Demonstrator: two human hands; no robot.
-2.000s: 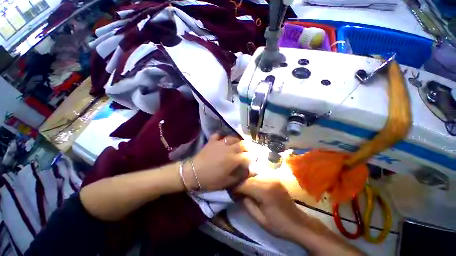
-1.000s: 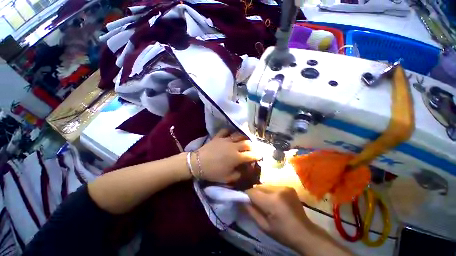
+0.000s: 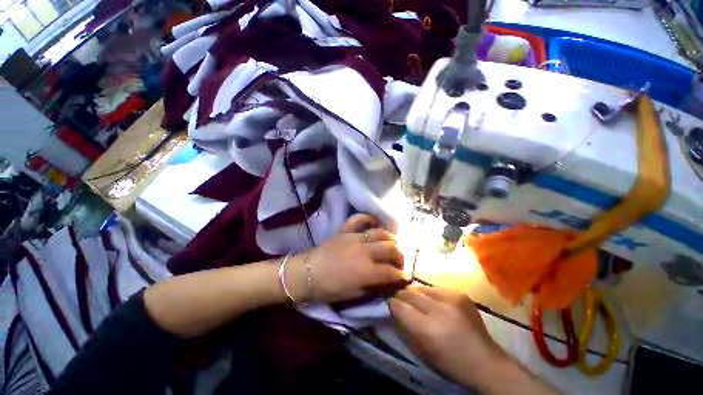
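My left hand [image 3: 351, 262] lies on white and maroon cloth just left of the needle area, fingers bent over the fabric edge. My right hand [image 3: 439, 324] is close below it, its fingertips pinching the cloth edge, where a dark narrow strip shows. White panels [image 3: 354, 170] with a thin dark line bunch up left of the sewing machine [image 3: 532, 154]. The presser foot area [image 3: 451, 231] is washed out by the lamp, so the needle is hard to see. Maroon fabric [image 3: 223, 231] lies under and behind my left forearm.
An orange tuft [image 3: 536, 266] hangs on the machine front, with red and yellow scissor handles [image 3: 555, 339] below it. A flat black object [image 3: 663, 370] is at lower right. A blue basket [image 3: 617, 69] stands behind the machine. Striped pieces [image 3: 69, 285] heap at lower left.
The white panels beside the machine have shifted and folded over the maroon cloth. Both hands have moved closer together at the cloth edge. The view has shifted, moving the machine rightward in the picture.
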